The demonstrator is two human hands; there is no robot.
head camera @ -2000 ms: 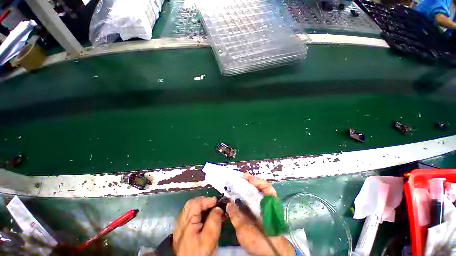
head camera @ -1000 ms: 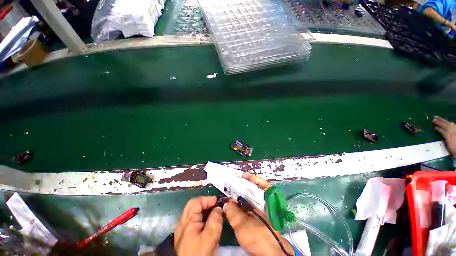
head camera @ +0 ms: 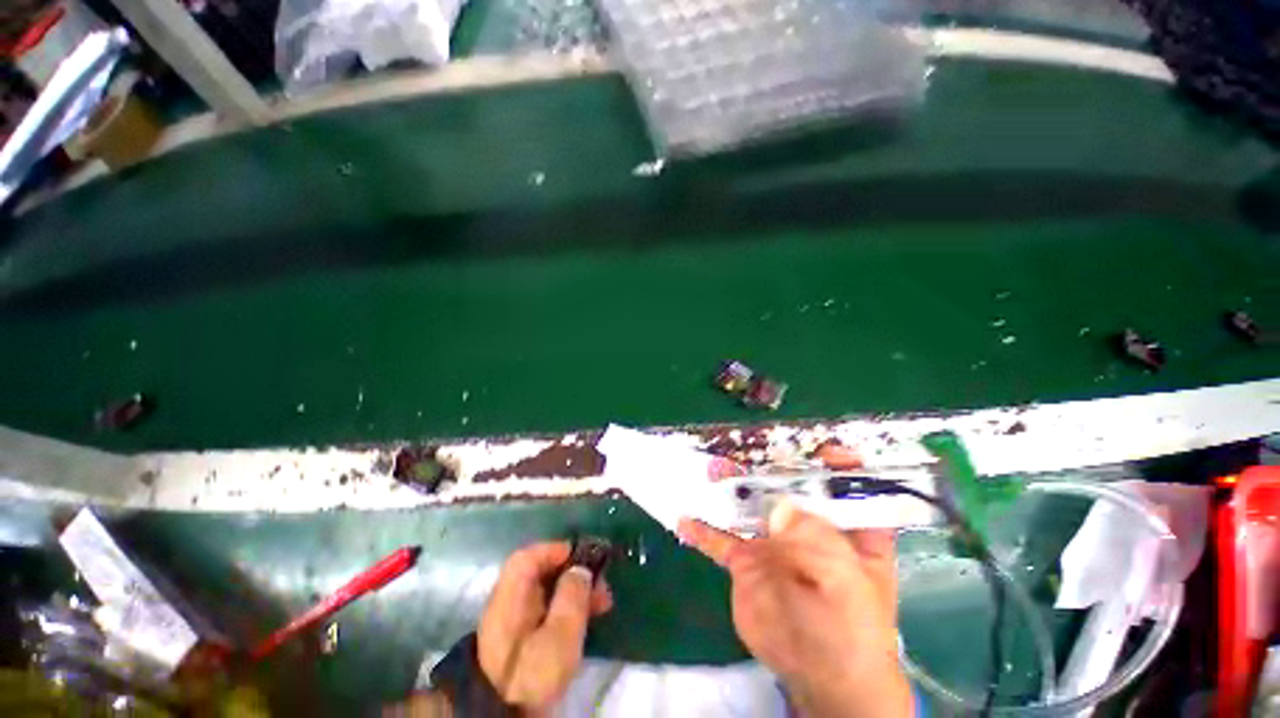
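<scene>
My left hand (head camera: 541, 617) holds a small dark electronic assembly (head camera: 588, 557) between thumb and fingers, over the green bench below the rail. My right hand (head camera: 821, 603) holds the dispensing syringe (head camera: 758, 505), which lies across the fingers beside the white paper. Its bright green cap (head camera: 966, 494) points to the right, with a dark cable running from the syringe. The white paper (head camera: 657, 474) lies partly over the rail, its lower right part behind the right hand. The syringe's tip is too blurred to tell.
Several assemblies lie on the green belt, one near the centre (head camera: 748, 384). Another assembly (head camera: 420, 469) sits on the white rail (head camera: 253, 480). A red marker pen (head camera: 340, 600) lies left. Right are a looped clear hose (head camera: 1168, 617), pinkish tissue (head camera: 1123, 550) and red bin (head camera: 1242, 561). Clear trays (head camera: 765, 70) stand across the belt.
My hands have moved apart. My right hand has swung right with the syringe, away from the assembly; my left hand keeps the assembly. The view has shifted, and the other person's hand is out of view.
</scene>
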